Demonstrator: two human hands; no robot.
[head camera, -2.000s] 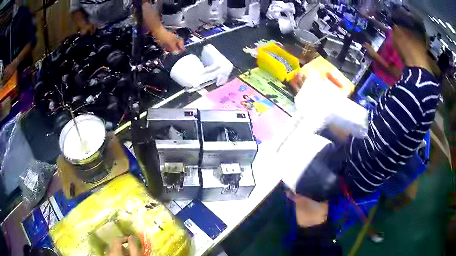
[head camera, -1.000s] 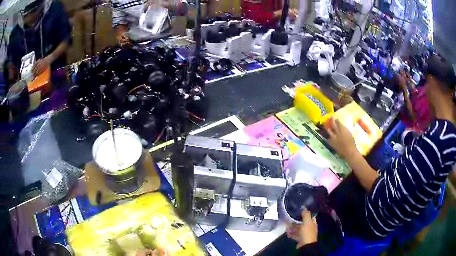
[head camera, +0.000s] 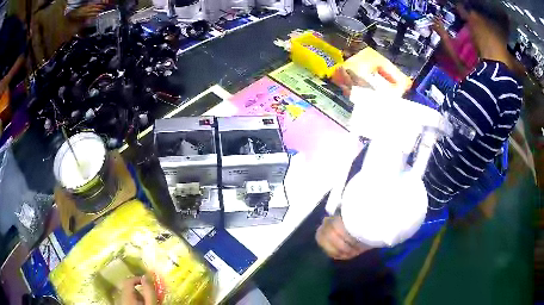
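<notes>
A white plastic camera housing (head camera: 385, 208), overexposed, is held up at the right, its rounded end low and its arm part reaching upward. My right hand (head camera: 341, 238) grips its lower left side; the fingers behind it are hidden. My left hand (head camera: 138, 290) is at the bottom edge, partly cut off, over a hollow in the yellow pad (head camera: 170, 253). Its fingers are bent and blurred, and I cannot tell if they hold anything.
Two silver screw feeders (head camera: 250, 199) stand mid-bench. A white-topped tin (head camera: 80, 161) with a thin stick sits on a brown board at left. Black heads (head camera: 89, 77) are heaped behind. A yellow screw box (head camera: 316, 55) stands beyond. A person in a striped shirt (head camera: 477, 119) is at right.
The black ball face seen in my right hand a second ago is now turned out of sight, and the white housing is raised. The view has shifted. The white housing seen earliest on the belt is gone.
</notes>
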